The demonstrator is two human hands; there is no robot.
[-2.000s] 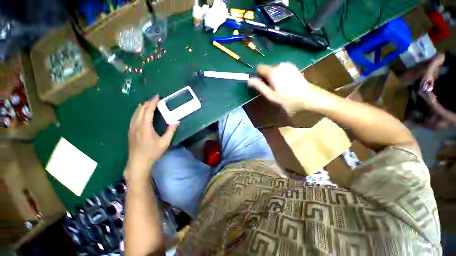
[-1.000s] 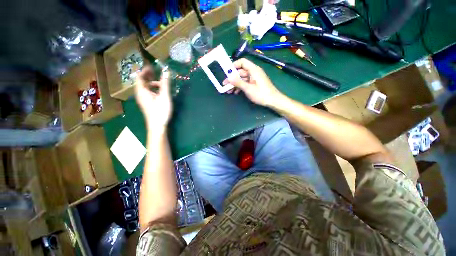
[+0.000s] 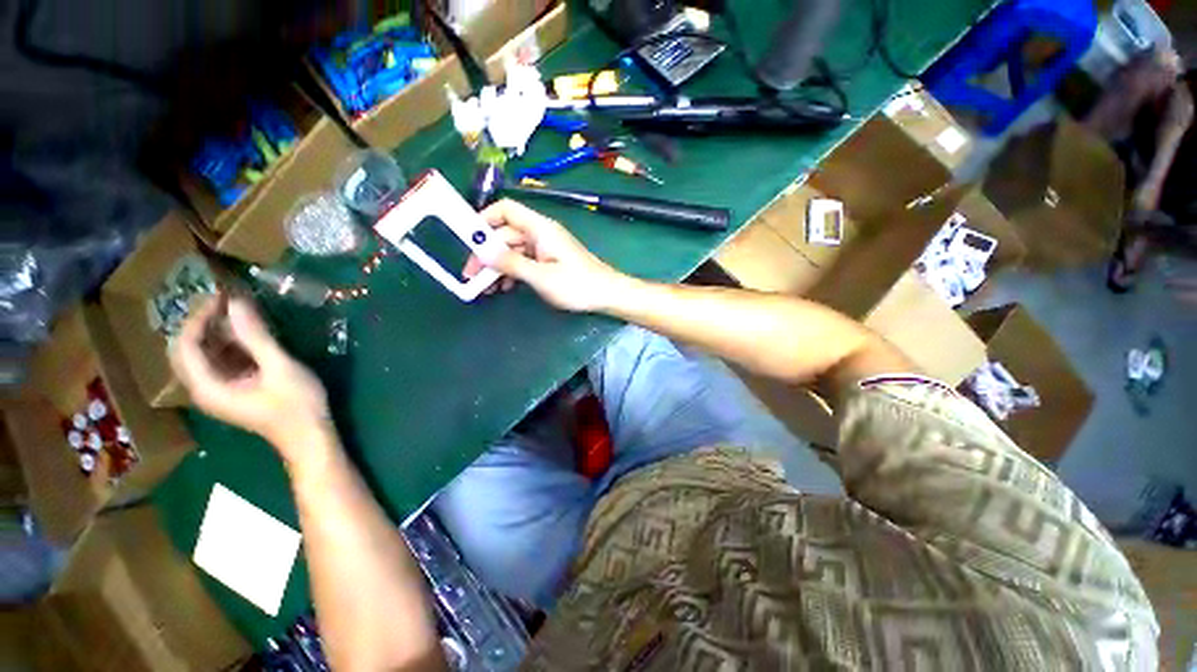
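Observation:
My right hand [image 3: 545, 259] holds a white front cover [image 3: 435, 197] by its lower right corner, tilted above the green mat. The cover has a large window opening and a small dark round spot beside my thumb. My left hand [image 3: 246, 372] is raised at the left, in front of the carton of small green-white boards [image 3: 183, 292]. Its fingers are bent and blurred, so I cannot tell whether it holds anything. The dark-handled hammer [image 3: 643, 209] lies on the mat to the right of the cover.
Pliers [image 3: 567, 160], a screwdriver and a thick black wand [image 3: 735, 116] lie at the back. Clear tubs [image 3: 323, 225] stand behind the cover. A white card [image 3: 247, 549] lies at left. Cartons [image 3: 775, 243] with white devices stand at right. Another person's arm shows at far right.
My right hand has released the hammer and taken a white cover. My left hand has let go of the white device and moved left to the carton. A white device now shows in the right carton.

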